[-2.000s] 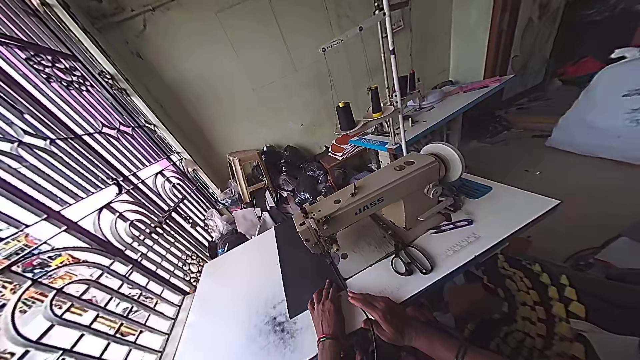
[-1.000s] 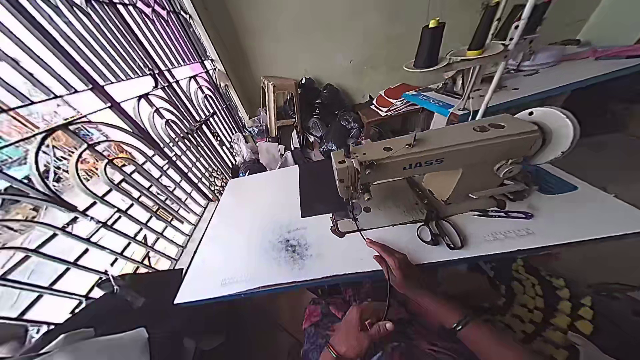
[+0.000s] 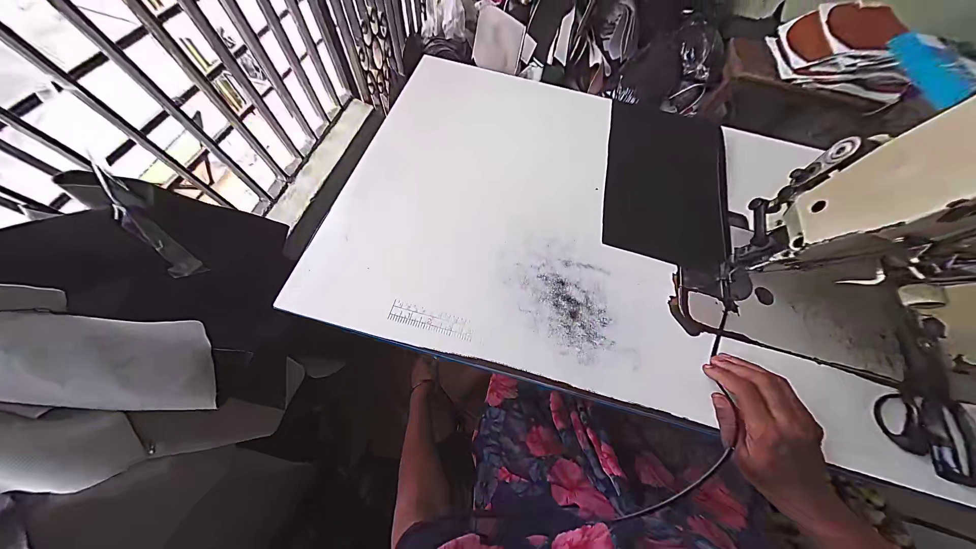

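Observation:
A sewing machine (image 3: pixel 884 206) stands at the right of the white table. A rectangular black piece of material (image 3: pixel 663 183) lies flat left of its needle area, with its near right corner by the presser foot (image 3: pixel 732 286). From the foot a thin black cord (image 3: pixel 682 494) runs toward me and hangs over the table edge in a curve. My right hand (image 3: pixel 770 419) holds this cord between thumb and fingers at the front edge. My left hand (image 3: pixel 425 370) is low under the table's front edge, partly hidden; its fingers are unclear. Black-handled scissors (image 3: pixel 926 435) lie right of my right hand.
The white table top (image 3: pixel 457 191) has a printed ruler scale (image 3: pixel 431 319) and a dark smudge. A metal grille (image 3: pixel 229 84) stands at the left, above dark and grey material pieces (image 3: pixel 107 358). Bags and scraps are piled behind the table, beside stacked pieces (image 3: pixel 839 53).
My left hand has left the lap area near the cord and is now under the table edge. My right hand remains on the cord. The view has swung down and left.

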